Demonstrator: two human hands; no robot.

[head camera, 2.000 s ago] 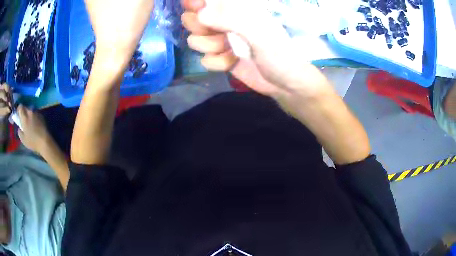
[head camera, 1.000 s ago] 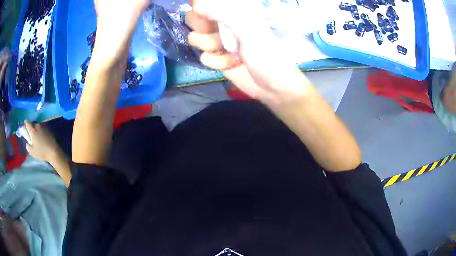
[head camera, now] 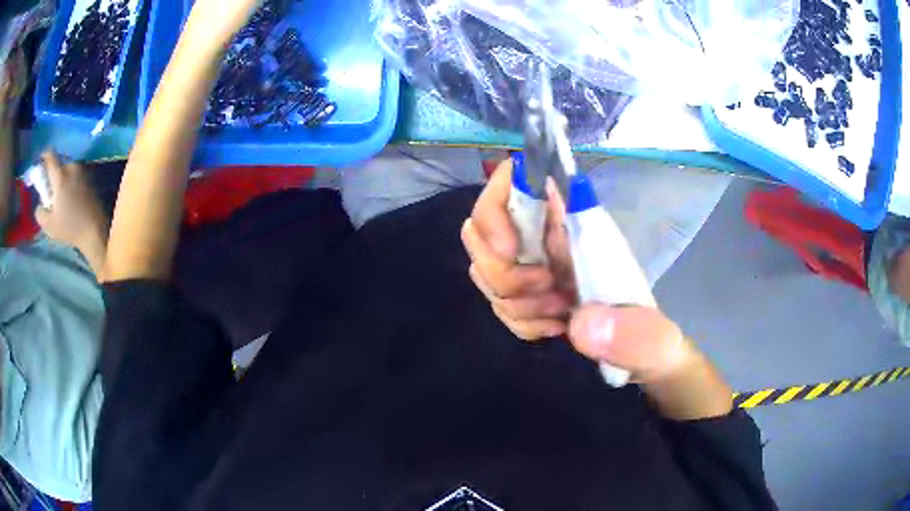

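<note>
My right hand (head camera: 559,289) is wrapped around the nippers (head camera: 609,259), above my lap in front of the bench edge. The silver jaws point up and away; the two white handles with blue collars are spread apart. My left forearm reaches up over the blue tray (head camera: 384,125) at the left, and my left hand is mostly cut off by the top edge of the picture. Loose black parts (head camera: 269,80) lie in that tray. No part shows between the jaws, which are slightly blurred.
A clear plastic bag (head camera: 459,50) with dark contents lies between the trays. A lined blue tray (head camera: 878,180) with black parts is at the right, another lined tray (head camera: 85,120) at the far left. A neighbour's hand (head camera: 72,205) is at the left. Red stools (head camera: 808,235) stand below.
My right hand has come down and back from over the bench, bringing the nippers into clear view. My left hand has moved up, mostly out of the picture. The view has shifted.
</note>
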